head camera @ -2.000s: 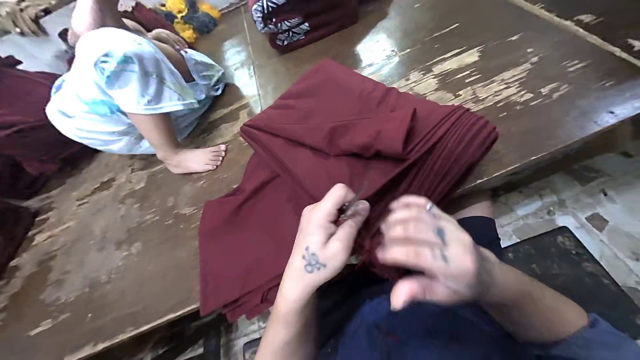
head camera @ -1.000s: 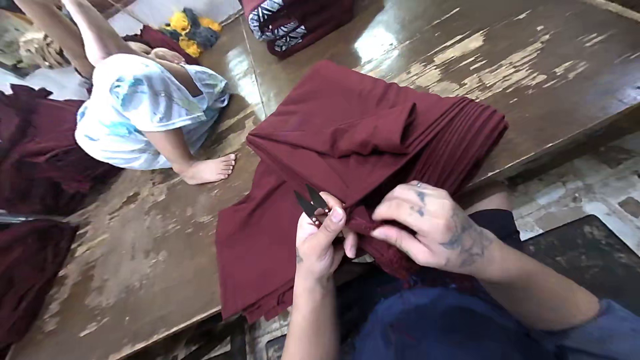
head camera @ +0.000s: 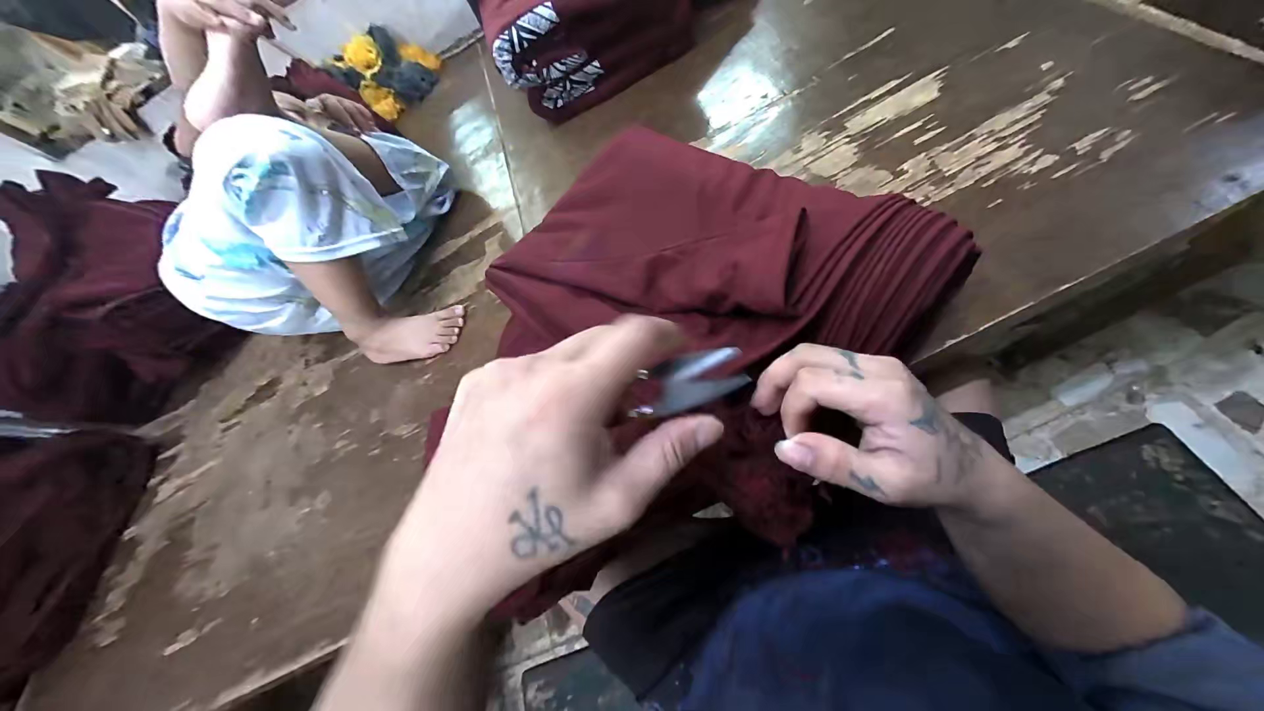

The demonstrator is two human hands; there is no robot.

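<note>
A stack of folded maroon cloth (head camera: pixel 691 217) lies on the worn wooden platform, one end hanging toward my lap. My left hand (head camera: pixel 563 444) holds a pair of thread snips (head camera: pixel 696 380), blurred, with the blades apart and pointing right. Just right of the blades, my right hand (head camera: pixel 859 425) has its thumb and fingers curled at the cloth's ragged edge; whether it pinches a thread I cannot tell. Beneath both hands lies a dark red, frayed part of the cloth (head camera: pixel 775 494).
Another person (head camera: pixel 296 217) in pale patterned clothing sits at the upper left, a bare foot on the wooden platform (head camera: pixel 296 494). Maroon cloth (head camera: pixel 79 296) is heaped at the left. A patterned maroon bundle (head camera: pixel 612 49) and yellow and grey yarn (head camera: pixel 385 69) lie farther back.
My left hand has turned so that its back faces up, and the snips, which pointed up and left a second ago, now point right. My right hand has lifted a little off the cloth's edge.
</note>
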